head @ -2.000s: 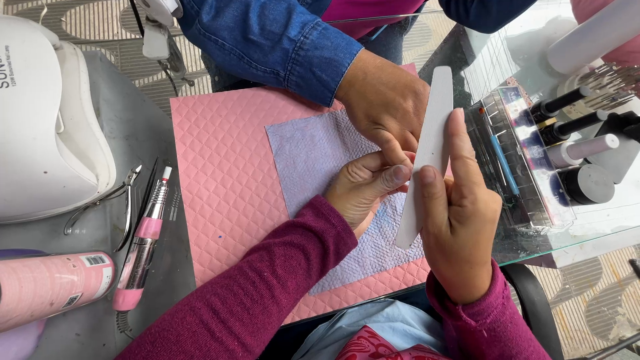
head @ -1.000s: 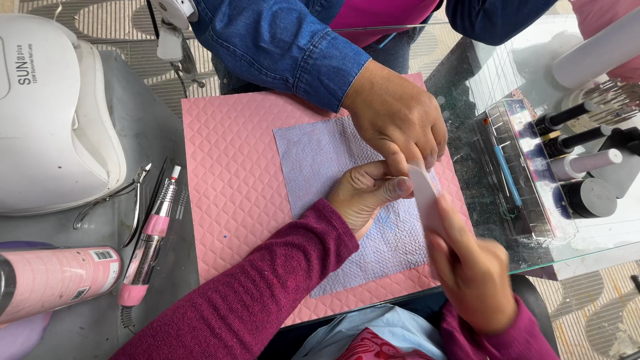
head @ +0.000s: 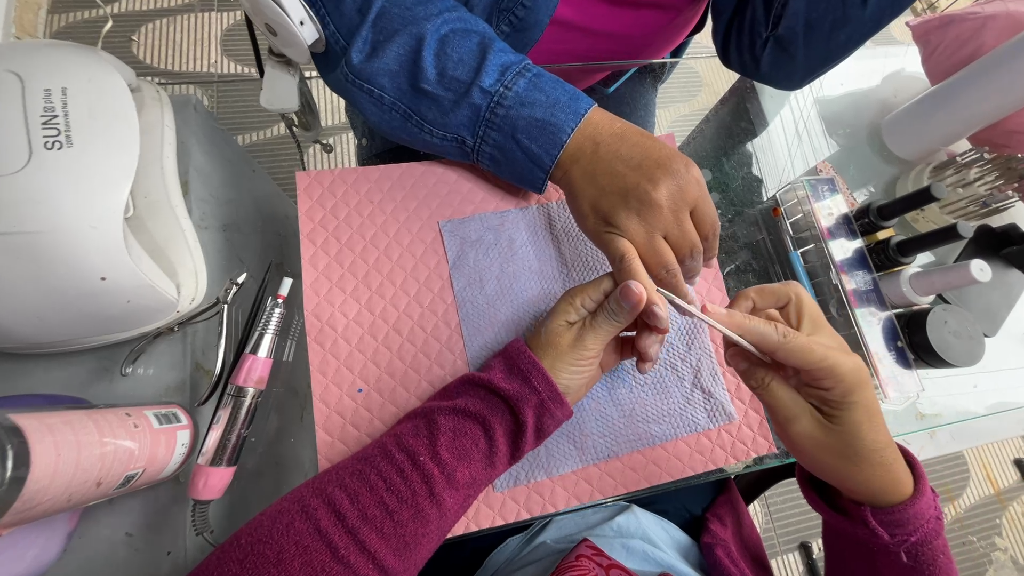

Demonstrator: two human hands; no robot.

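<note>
A nail file (head: 712,322), seen nearly edge-on, is pinched between the thumb and fingers of my right hand (head: 808,368). Its far tip meets a fingertip of another person's hand (head: 648,192), which reaches down from a denim sleeve. My left hand (head: 596,324) grips a finger of that hand between thumb and fingers; the exact contact is partly hidden. Beneath the hands lies a lilac textured towel (head: 520,280) on a pink quilted mat (head: 368,320).
At the left are a white nail lamp (head: 72,200), cuticle nippers (head: 220,336), a pink and silver nail drill (head: 244,384) and a pink bottle (head: 96,456). A clear organizer (head: 868,320) and several dark-capped bottles (head: 920,244) stand at the right.
The file, flat side showing and more upright before, now lies slanted and edge-on. My right hand has shifted around the other person's fingertips; my left hand keeps its hold.
</note>
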